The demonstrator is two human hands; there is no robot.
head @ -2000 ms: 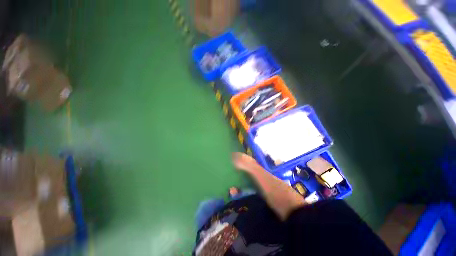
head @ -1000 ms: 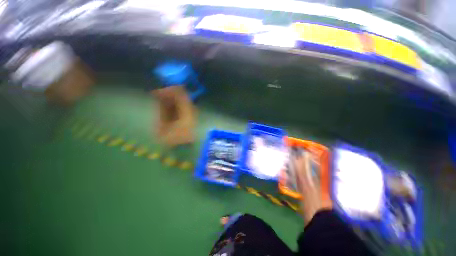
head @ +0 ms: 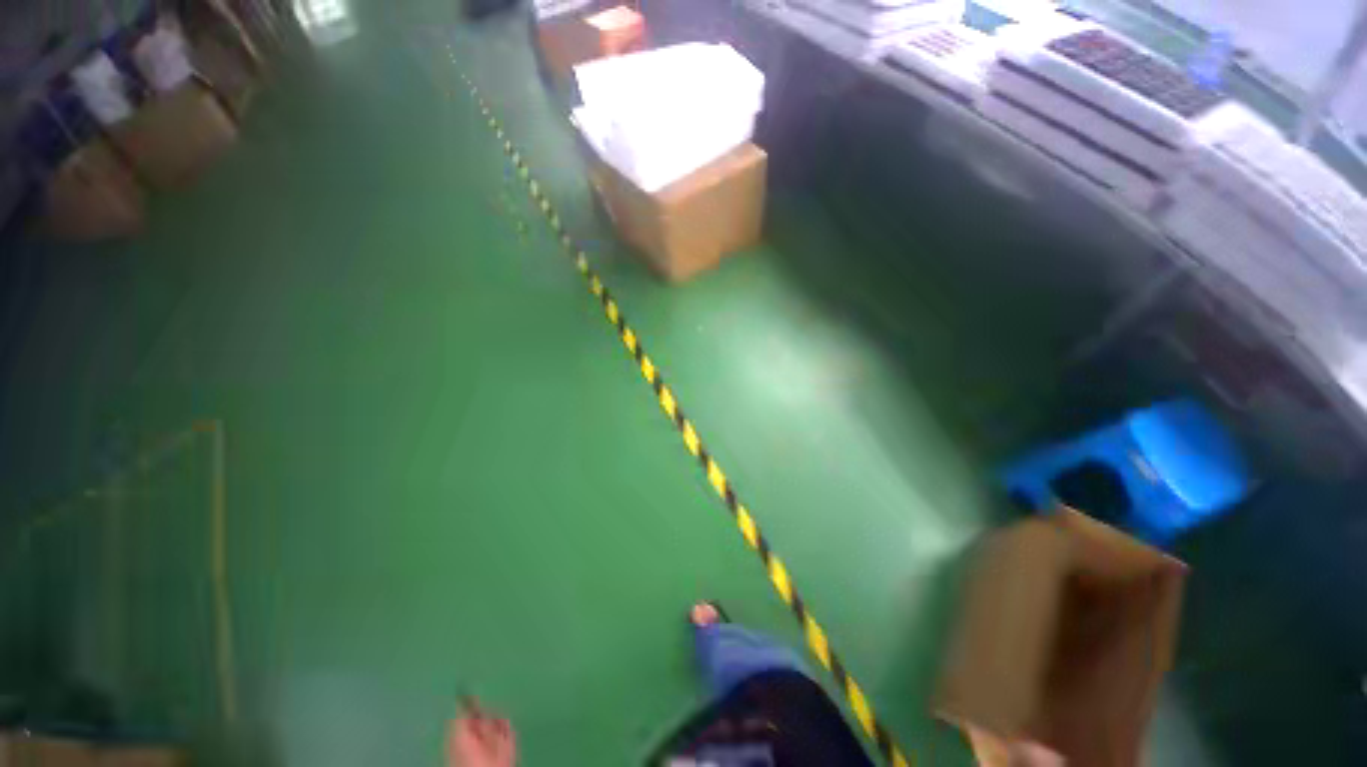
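An open cardboard box (head: 997, 637) stands on the floor at the lower right, its dark inside showing. My right hand (head: 1023, 752) is a small blurred patch at the bottom edge by this box, mostly cut off. Whether it touches the box cannot be told. My left hand (head: 480, 739) is low at the bottom edge, left of centre, also cut off and blurred. A small dark tip shows above its fingers; what it is cannot be told.
A blue plastic stool (head: 1154, 465) is behind the open box. A closed brown box (head: 697, 217) carries a white bundle (head: 675, 113). Yellow-black tape (head: 690, 435) crosses the green floor. White trays (head: 1132, 75) line the bench at right. Cartons (head: 173, 135) stand upper left.
The view has swung and moved along the aisle; the blue and orange bins are out of view. My right hand has gone from over the orange bin to the bottom edge. My left hand now shows.
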